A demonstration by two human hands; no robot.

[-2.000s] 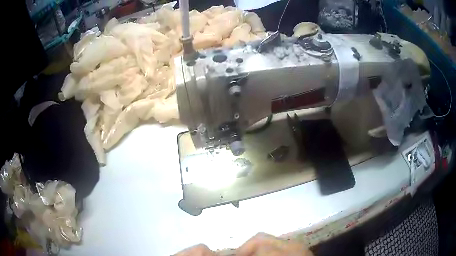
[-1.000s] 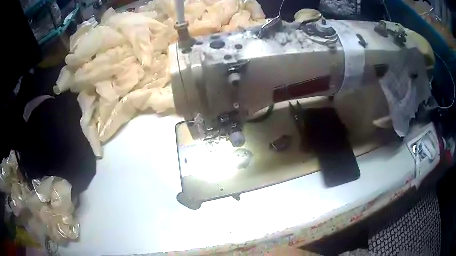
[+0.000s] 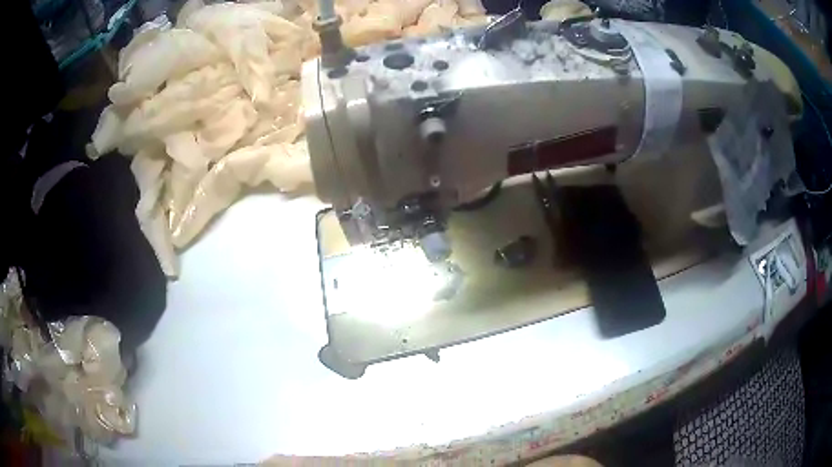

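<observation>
The off-white sewing machine head (image 3: 474, 119) stands over its bed (image 3: 474, 310), with white glare at the needle area (image 3: 383, 283). No fabric can be made out under the needle in the glare. A large crumpled heap of cream fabric pieces (image 3: 210, 109) lies behind and left of the machine. A smaller shiny cream pile (image 3: 82, 365) is at the left edge. A skin-toned sliver, which looks like part of my right hand (image 3: 564, 461), is cut off by the bottom edge; its fingers are hidden. My left hand cannot be made out.
A flat black rectangle, perhaps a phone (image 3: 620, 292), lies under the arm beside thin dark prongs (image 3: 546, 196). A small dark metal piece (image 3: 515, 251) lies on the bed. A whitish crumpled bag (image 3: 748, 169) hangs at right. A patterned seat (image 3: 739, 410) is below the table's front edge (image 3: 566, 420).
Two hands showed at the bottom edge two seconds ago; now only a skin-toned sliver remains. The view has shifted, so the machine and heap sit higher in the picture.
</observation>
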